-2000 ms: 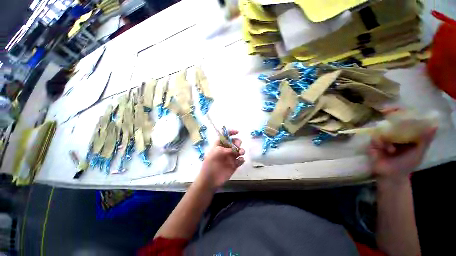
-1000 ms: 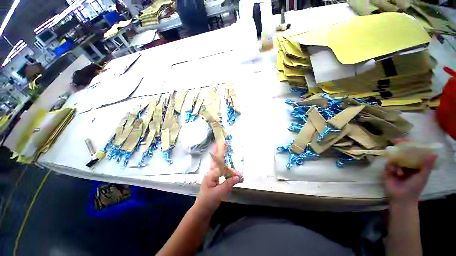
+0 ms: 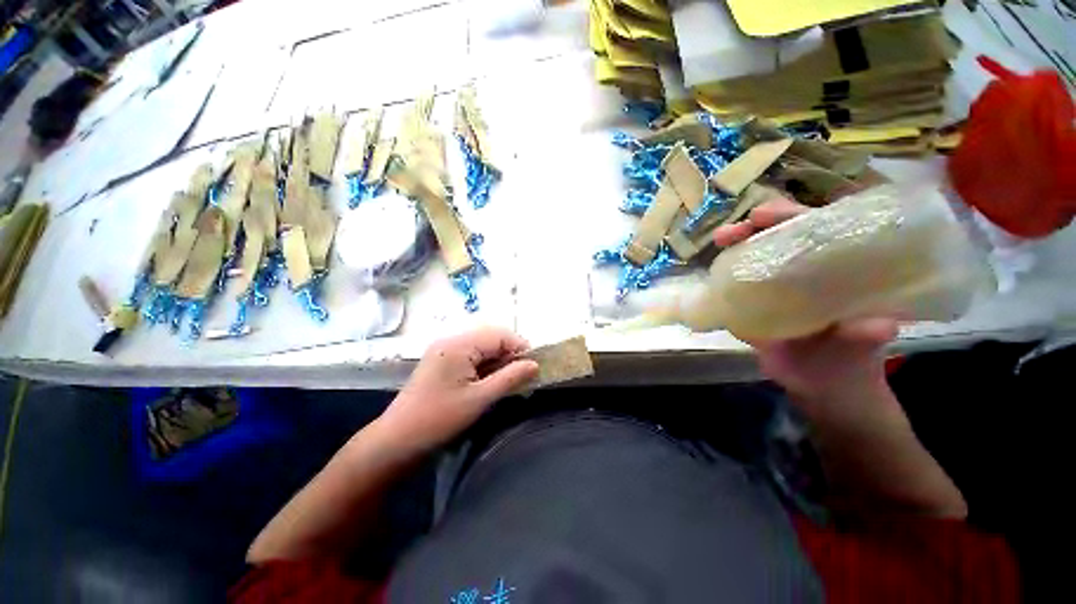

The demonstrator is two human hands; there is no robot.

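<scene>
My left hand (image 3: 463, 375) pinches one end of a tan strap tab (image 3: 559, 361) at the table's front edge, above the apron. The tab's other end points right; no hook shows on it, and the fingers hide the held end. My right hand (image 3: 826, 342) is wrapped round a translucent, yellowish glue bottle (image 3: 844, 266), tilted nearly level, its nozzle pointing left towards the tab but apart from it. The nozzle tip is blurred. Loose tabs with blue hooks are piled (image 3: 673, 207) behind the bottle, and more lie in rows (image 3: 242, 218) at left.
A stack of yellow and tan panels (image 3: 826, 89) stands behind the pile. A red plastic bag (image 3: 1017, 148) is at right. A white round item (image 3: 378, 234) lies among the left tabs, and a small brush-like item (image 3: 112, 325) at far left. A blue crate (image 3: 195, 431) is below the table.
My left hand has moved to the table's front edge, with the tab now pointing right. My right hand has brought the bottle leftward and closer, with its nozzle towards the tab. The view has shifted.
</scene>
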